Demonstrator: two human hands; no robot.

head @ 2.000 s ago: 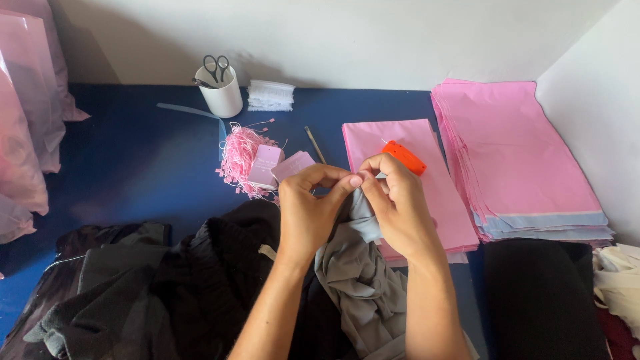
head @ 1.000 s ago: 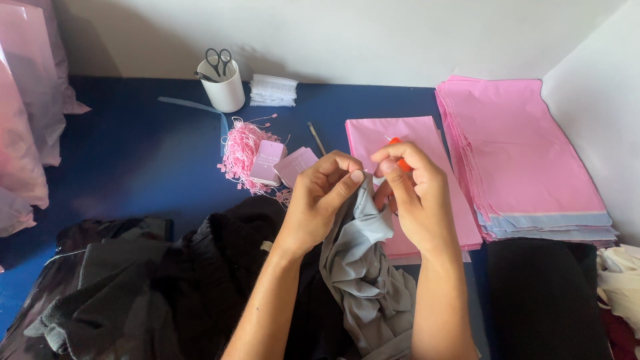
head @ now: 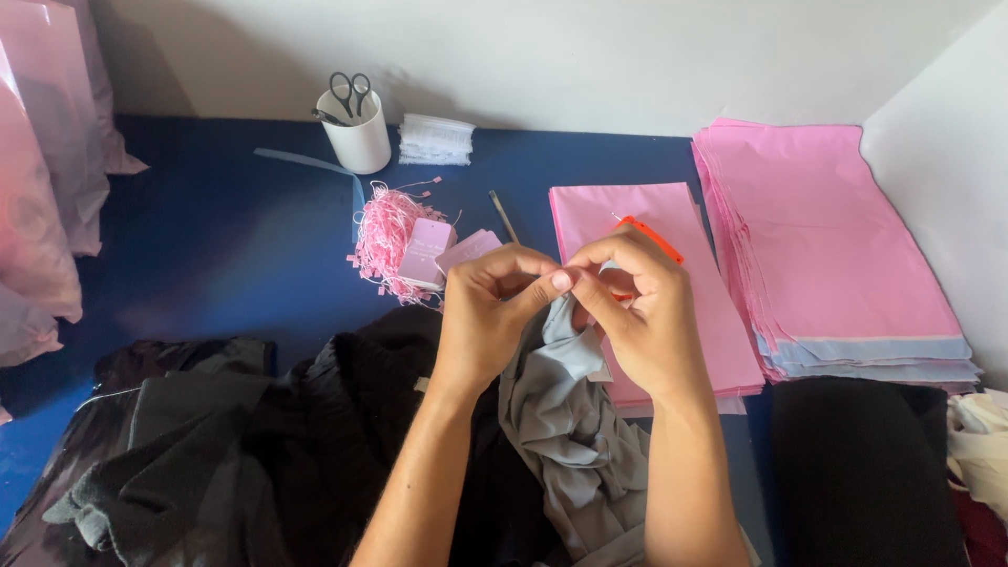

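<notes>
Near the middle, my left hand and my right hand meet at thumb and index fingertips. Grey fabric hangs from between them, its edge pinched at the fingertips; any small item there is hidden. An orange plastic tool with a thin metal tip, apparently a tagging gun, shows behind my right fingers, over a stack of pink plastic bags. Whether my right hand also holds that tool I cannot tell. Pink cards, apparently hang tags, lie left of my hands beside a bundle of pink tag strings.
Dark garments cover the front left. A white cup with scissors stands by the wall, next to white plastic fasteners. More pink bags lie at the right, behind folded black fabric. Filled pink bags stand at far left.
My hands were slightly apart a second ago; their fingertips are now together. Less of the orange tool showed then behind my right hand.
</notes>
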